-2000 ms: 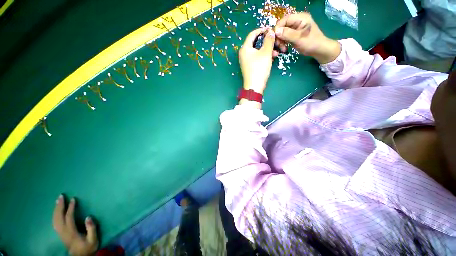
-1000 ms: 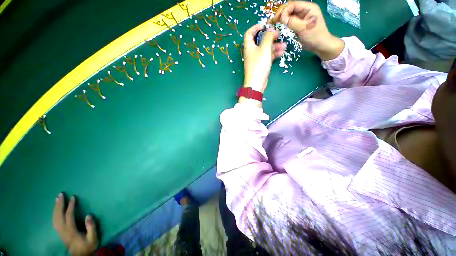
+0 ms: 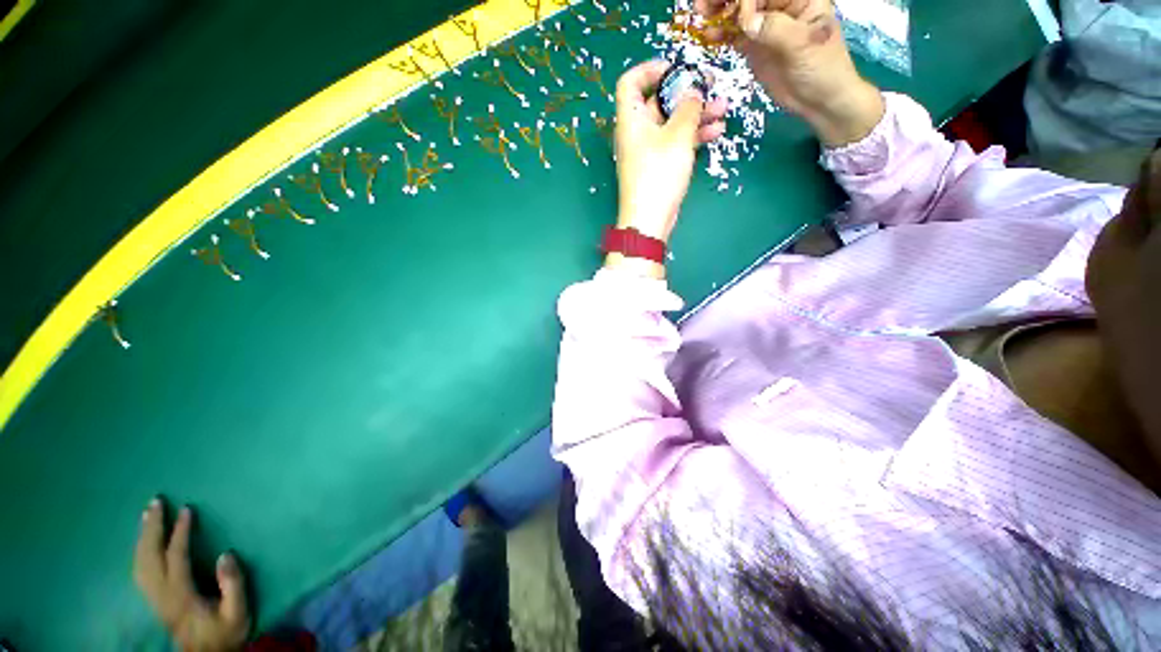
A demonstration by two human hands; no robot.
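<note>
My left hand (image 3: 191,580) rests at the lower left on the green bench top, fingers apart, with nothing in it and a red band or cuff at the wrist. My right hand is not in view. A neighbour's hand (image 3: 652,159) with a red wristband holds a small dark round unit (image 3: 681,87) upright at the top. The neighbour's other hand (image 3: 802,57) pinches brown-yellow wire leads (image 3: 707,28) just above it. Loose small white parts (image 3: 738,115) lie beneath and beside these hands.
Rows of wire leads with white ends (image 3: 497,138) lie along the yellow strip (image 3: 191,210). The neighbour's pink sleeves and body (image 3: 815,420) fill the right side, with dark hair at the bottom. A clear plastic bag (image 3: 879,28) lies at the top right.
The neighbour's far hand has moved up and away from the dark unit and now has wire leads at its fingers. The unit's face is more visible. My left hand has not moved.
</note>
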